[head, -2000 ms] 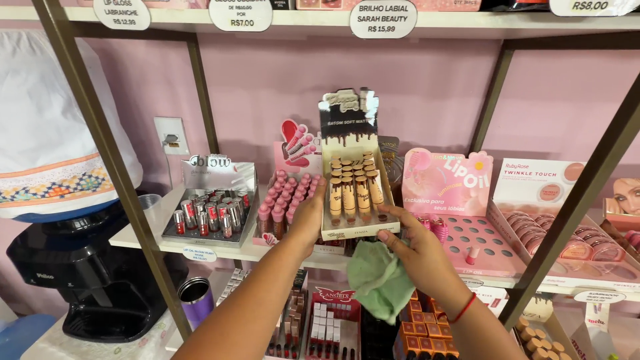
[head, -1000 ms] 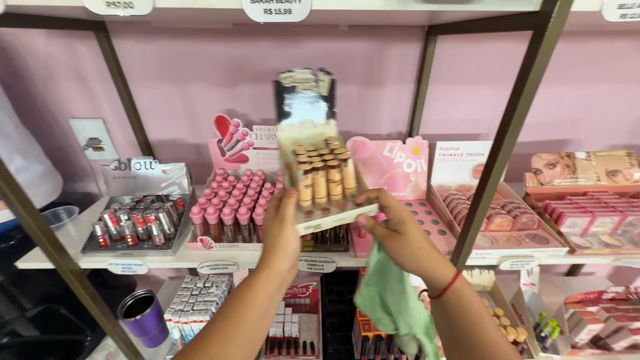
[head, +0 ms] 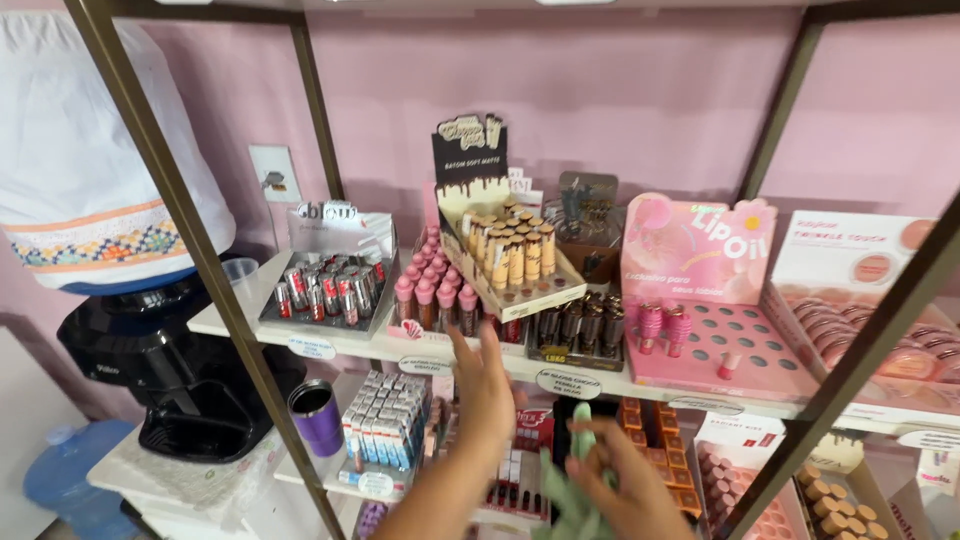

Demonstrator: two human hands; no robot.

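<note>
A cardboard display box of cream-capped lipsticks (head: 510,247) rests tilted on top of the pink-capped lip gloss display (head: 431,289) and the dark-capped gloss display (head: 577,322) on the middle shelf. My left hand (head: 484,390) is just below and in front of that box, fingers apart, holding nothing. Lower and to the right, my right hand (head: 619,472) holds a green cloth (head: 566,491), which hangs in front of the lower shelf.
On the middle shelf stand a silver gloss display (head: 330,289) at left, a pink lip oil display (head: 697,300) and a blush display (head: 870,315) at right. A purple tumbler (head: 316,424) and boxed products (head: 386,420) sit lower. Metal uprights (head: 180,225) frame the shelves; a black machine (head: 180,375) stands left.
The cream-capped lipstick box, held in both hands earlier, now rests on the neighbouring displays, let go. Both hands have moved down away from it; the green cloth stays with my right hand.
</note>
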